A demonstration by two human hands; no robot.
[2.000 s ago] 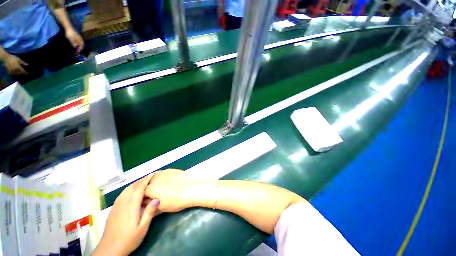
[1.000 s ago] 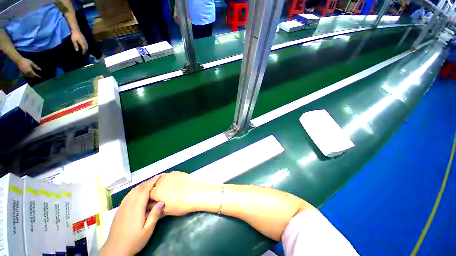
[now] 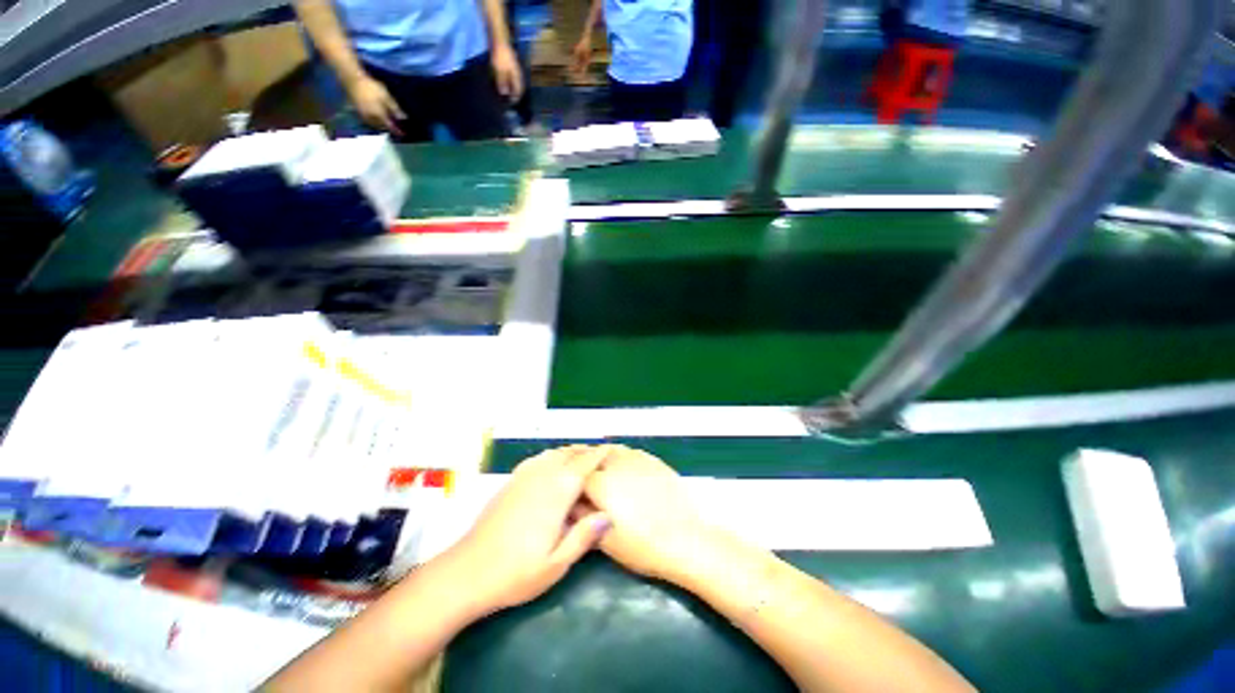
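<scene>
My left hand [image 3: 535, 528] and my right hand [image 3: 643, 508] rest together, one clasped over the other, at the near edge of the green surface. No item shows in them; the inside of the clasp is hidden. A long white strip [image 3: 853, 513] lies just right of and behind my hands. A row of packed boxes [image 3: 203, 420], overexposed white with blue ends, lies on the poster-covered table to the left. A single white box [image 3: 1127, 532] lies alone at the far right.
Stacked boxes [image 3: 291, 190] stand at the back left. Paired white boxes [image 3: 637, 141] lie across the dark green belt [image 3: 759, 318]. A metal post [image 3: 1016, 230] rises right of centre. People in blue shirts stand behind the line. A red stool [image 3: 910, 79] is beyond.
The view has turned left, so the hands, strip and belt appear straighter and the row of boxes shows more fully. My hands stay clasped. The boxes have not visibly been moved.
</scene>
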